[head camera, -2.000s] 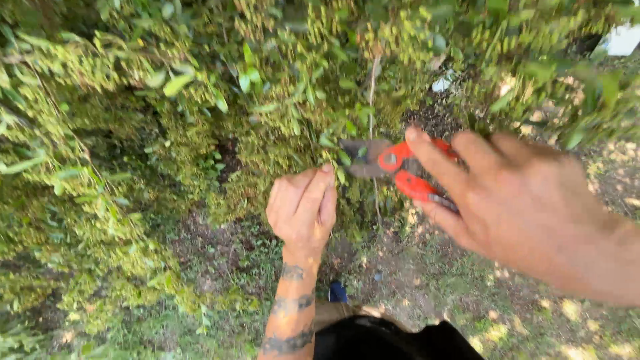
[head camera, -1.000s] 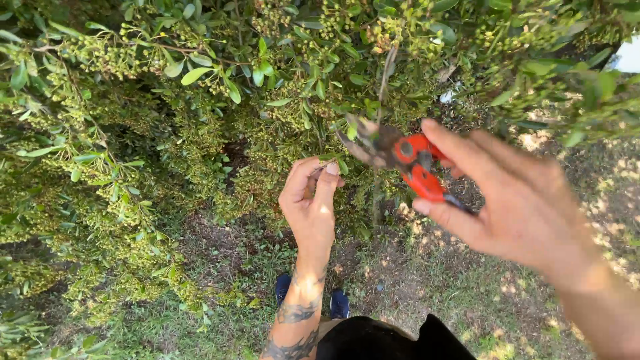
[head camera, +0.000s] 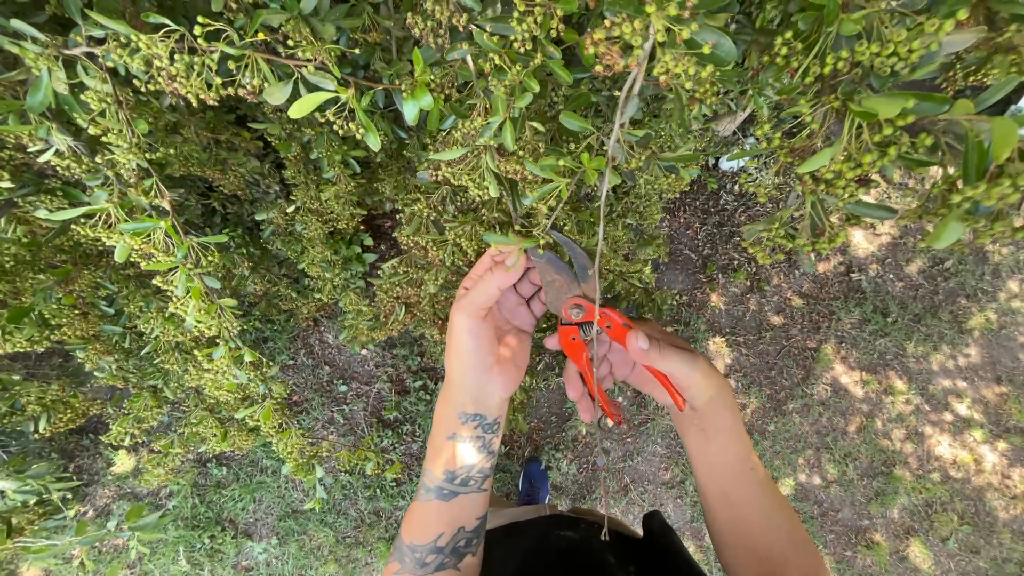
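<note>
Red-handled pruning shears (head camera: 588, 320) lie in my right hand (head camera: 668, 360), with the handles spread and the curved blades apart, pointing up and left. My left hand (head camera: 500, 308) pinches a leafy sprig (head camera: 510, 240) between thumb and fingers, just left of the blades. A thin twig near the blade tips runs up into the shrub (head camera: 336, 232), which bears green berry clusters. One long bare stem (head camera: 606, 184) hangs down across the shears and past my right hand. Whether the blades touch the sprig's stem, I cannot tell.
Berry-laden branches (head camera: 872, 104) reach in at the upper right. Below is ground with patchy grass and dry litter (head camera: 864, 360). A blue shoe (head camera: 534, 482) shows beneath my hands, beside dark clothing (head camera: 584, 548). A small white object (head camera: 734, 160) lies behind the foliage.
My right hand has brought the shears inward and turned them from pointing left to pointing upward, close beside my left hand. My left hand has turned to show more of its palm.
</note>
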